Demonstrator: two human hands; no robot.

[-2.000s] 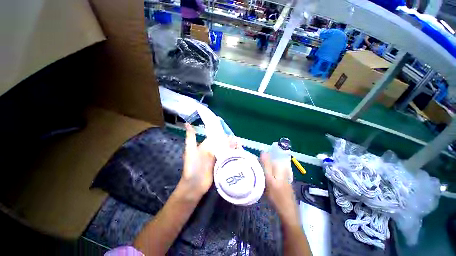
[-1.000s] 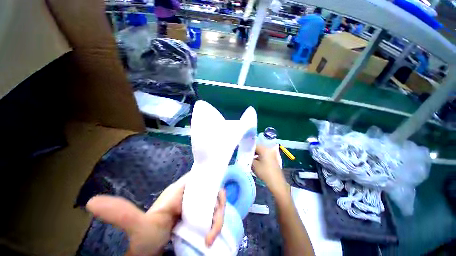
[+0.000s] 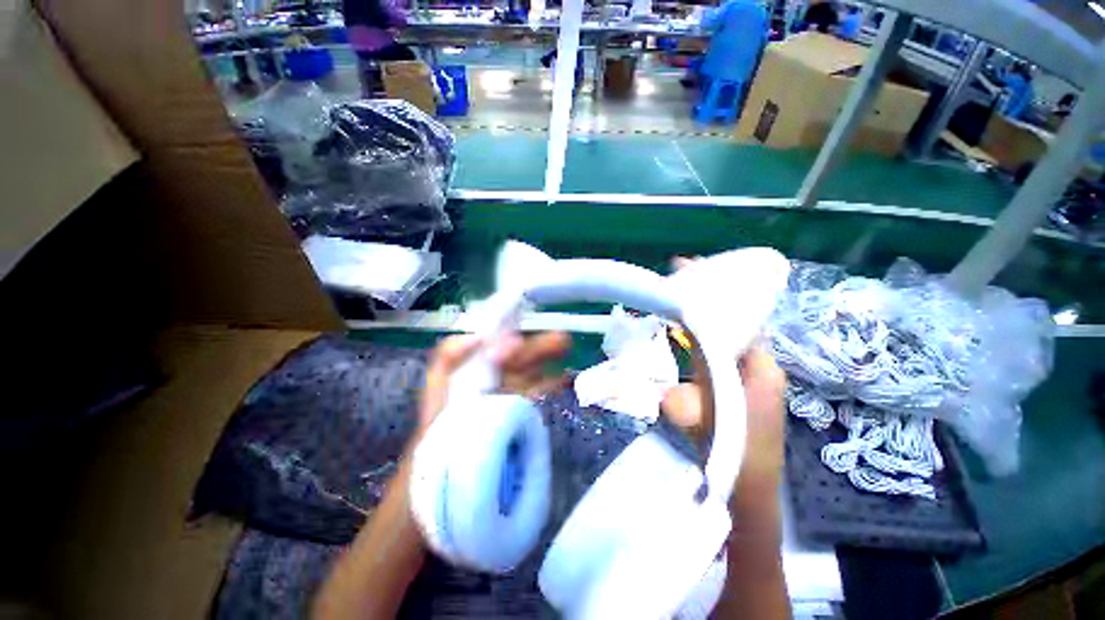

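Note:
The white headphones (image 3: 606, 285) are held up in front of me, headband on top, the two ear-shaped pieces up and the round ear cups hanging down, slightly blurred. My left hand (image 3: 485, 369) grips the left side of the band above one cup. My right hand (image 3: 754, 418) grips the right side, partly hidden behind the band. A crumpled white cloth (image 3: 636, 369) lies behind the headphones, between my hands. Dark grey patterned packing bags (image 3: 327, 424) lie below and to the left.
A large open carton (image 3: 261, 242) stands at the left. White cables in a clear bag (image 3: 897, 339) lie at the right, partly on a dark tray (image 3: 897, 521). Crumpled plastic bags (image 3: 382, 164) lie at upper left. A white-railed green conveyor (image 3: 533, 236) runs behind; people are beyond.
The headphones have turned from side-on to spread open between both hands. My right hand has left the bottle area and taken the band. The crumpled cloth is now visible.

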